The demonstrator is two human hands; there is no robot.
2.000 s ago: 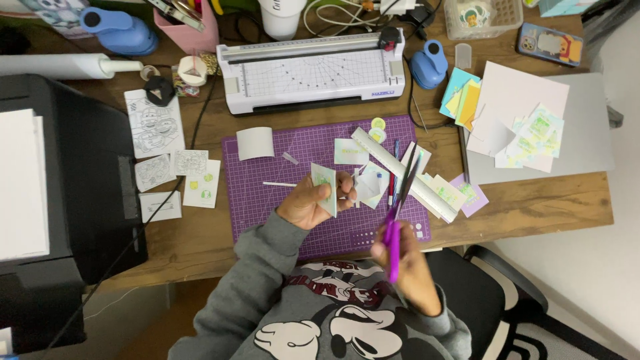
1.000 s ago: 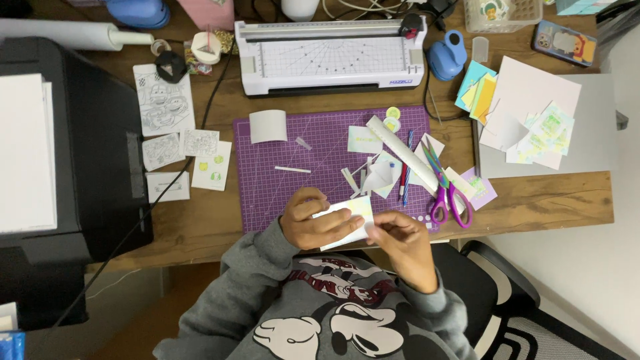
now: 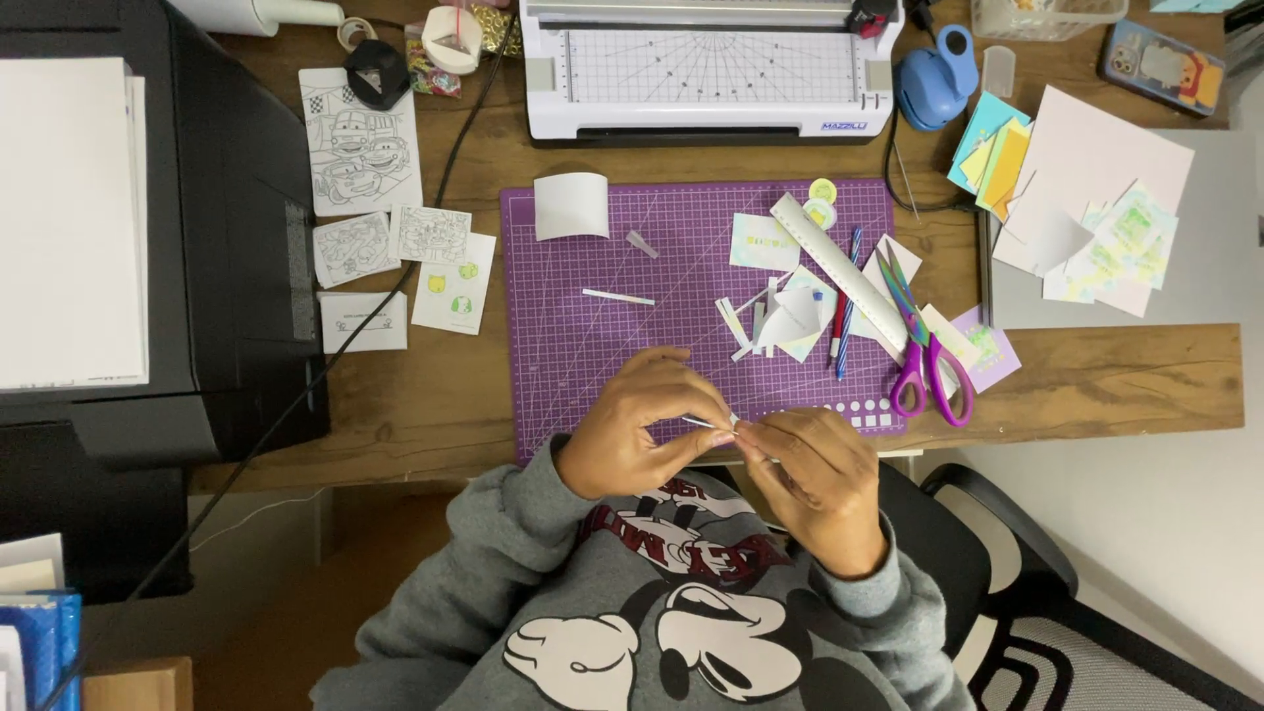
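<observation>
My left hand [image 3: 647, 425] and my right hand [image 3: 815, 474] meet fingertip to fingertip over the near edge of a purple cutting mat [image 3: 592, 346]. Between them they pinch a small paper piece [image 3: 703, 423], seen nearly edge-on. Beyond my hands lie a heap of paper strips and scraps [image 3: 780, 316], a thin strip [image 3: 618, 296] and a curled white paper [image 3: 572, 205]. To the right, a white ruler [image 3: 839, 267] lies slanted beside pens [image 3: 847, 306]. Scissors with purple handles [image 3: 926, 355] rest by the ruler's near end, over paper pieces.
A white paper trimmer [image 3: 711, 69] stands behind the mat, with a blue paper punch [image 3: 936, 79] beside it. A black printer [image 3: 227, 247] fills the left side. Printed cards [image 3: 454, 286] lie near a black cable. Papers [image 3: 1096, 188] and a phone [image 3: 1163, 69] are at the right.
The scissors, in my right hand two seconds ago, lie beside the ruler. The paper piece, earlier showing its broad face, is now held nearly edge-on by both hands.
</observation>
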